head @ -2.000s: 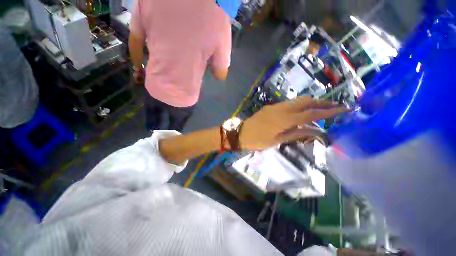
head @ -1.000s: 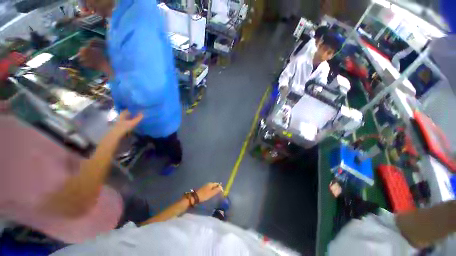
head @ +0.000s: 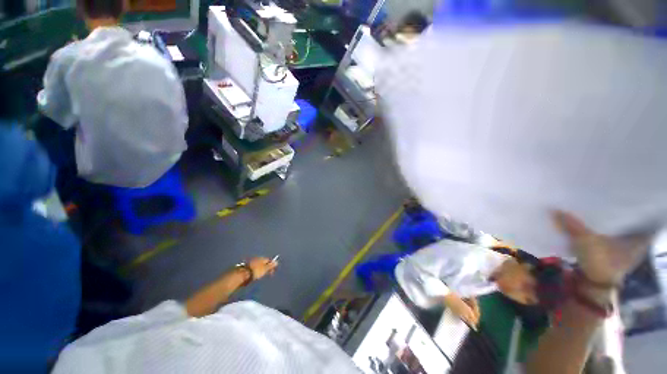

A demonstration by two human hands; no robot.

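Observation:
A stool with a large white cover or pad [head: 512, 124] fills the upper right, close to the camera and blurred. A strip of its blue plastic shows at the top edge. My right hand [head: 596, 256], with a red band at the wrist, is raised at the lower edge of the white cover and holds it; some fingers are hidden. My left hand [head: 259, 269], with a dark band at the wrist, hangs low over the grey floor. Its fingers are closed around a small thin pale item [head: 275, 260], too small to name.
A person in a white coat [head: 128, 109] sits on a blue stool [head: 150, 201] at the upper left. A blue-clothed person [head: 36, 263] is at the left edge. Machine carts [head: 256, 139] stand ahead. Another seated white-coated person [head: 453, 270] is at the green bench, lower right, beside a white surface [head: 398, 340].
The view has swung left. The white stool cover now fills the upper right, with my right hand against it. My left hand, on the blue stool at first, now hangs low. The pink-shirted person is out of view.

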